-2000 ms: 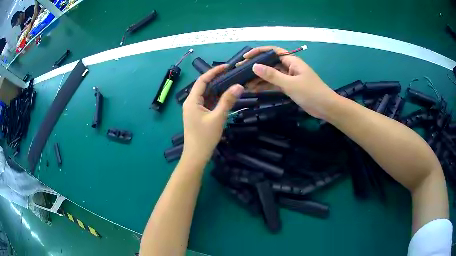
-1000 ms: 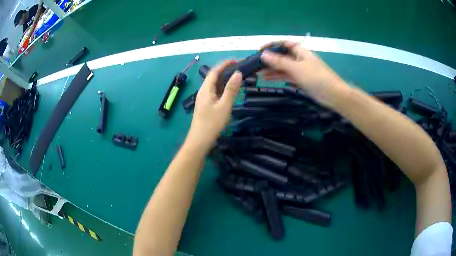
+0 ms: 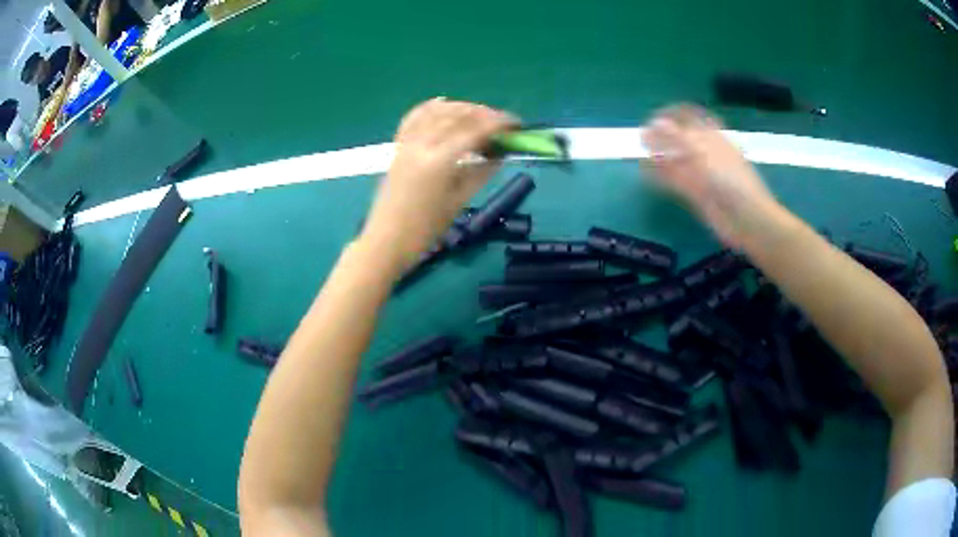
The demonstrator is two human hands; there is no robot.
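Note:
My left hand is above the white line at upper centre, closed around an open battery pack whose bright green strip shows at its right end. My right hand is blurred, to the right of it, over the white line; no object shows in it. A closed black battery pack lies beyond the white line at upper right, blurred, with a small pale tip at its right end. The pile of black housing halves lies below and between my arms.
A long black strip, a thin black pack and a short ribbed piece lie at left. A dark cable heap is at the far left edge. The white line crosses the worktop. A person's arm shows at upper left.
The closed pack has left my hands and is beyond the line at upper right. The open green pack has gone from the worktop into my left hand. My hands have moved apart.

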